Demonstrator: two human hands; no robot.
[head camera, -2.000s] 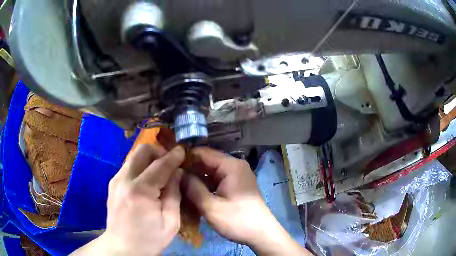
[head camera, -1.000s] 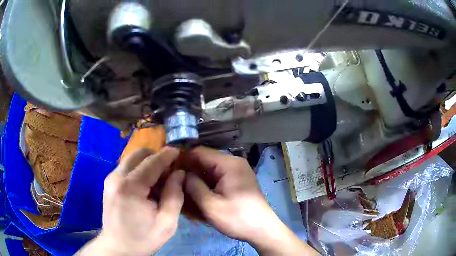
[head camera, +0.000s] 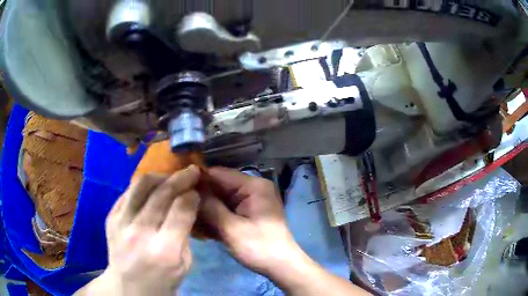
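An orange-brown leather panel (head camera: 157, 160) lies under the sewing machine head (head camera: 278, 23), just behind the ribbed silver tension knob (head camera: 186, 132). My left hand (head camera: 151, 225) pinches the panel's edge from the left, fingertips just below the knob. My right hand (head camera: 246, 217) pinches it from the right, its fingers touching or nearly touching the left ones. Part of the panel hangs below between the hands, mostly hidden by them. The needle and presser foot are hidden behind the knob and head.
The pale cylinder arm (head camera: 289, 139) runs right from the work. A blue bin (head camera: 107, 185) with stacked brown pieces (head camera: 52, 167) is at left. A red-handled tool (head camera: 370, 193) lies on the table edge (head camera: 336, 199). A clear plastic bag (head camera: 382, 254) holds brown scraps at lower right.
The view has shifted, so the machine appears further left and higher. Both hands stay pinched on the panel below the knob. More of the panel's orange face shows above my left hand.
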